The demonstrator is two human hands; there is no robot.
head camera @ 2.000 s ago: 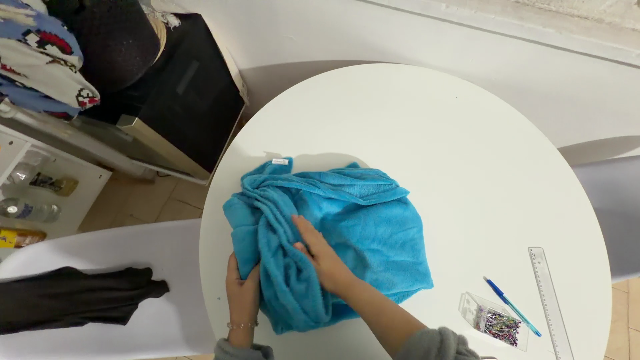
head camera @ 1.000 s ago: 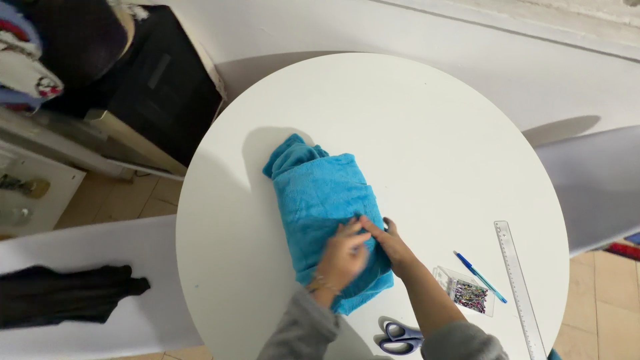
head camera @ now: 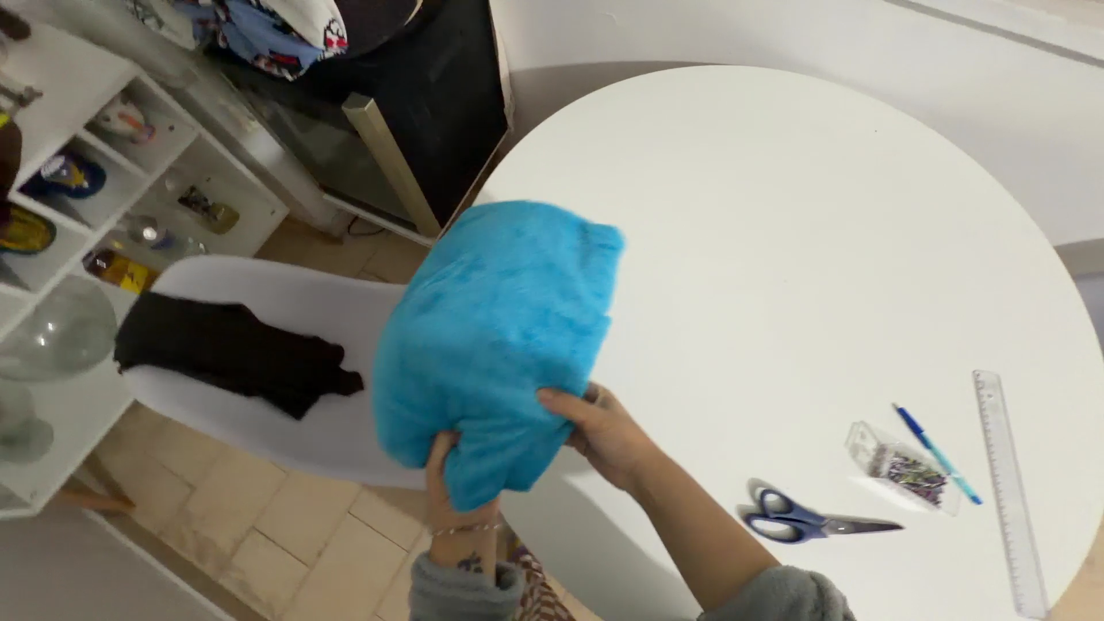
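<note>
A blue plush cloth (head camera: 509,310), folded into a thick bundle, is held up over the left edge of the round white table (head camera: 776,259). My left hand (head camera: 448,483) grips its lower left corner, with the fingers partly hidden by the fabric. At the lower right edge of the bundle, my right hand (head camera: 604,431) holds on with the thumb on top and the other fingers underneath.
Scissors (head camera: 802,517), a clear box of pins (head camera: 910,474), a blue pen (head camera: 936,453) and a clear ruler (head camera: 1009,492) lie at the table's right. A black garment (head camera: 233,349) rests on a pale chair (head camera: 285,440). White shelves (head camera: 194,129) hold bottles and shoes.
The cloth, loosely gathered on the table two seconds ago and folded one second ago, is now lifted off towards the left edge in both hands. The view has swung left.
</note>
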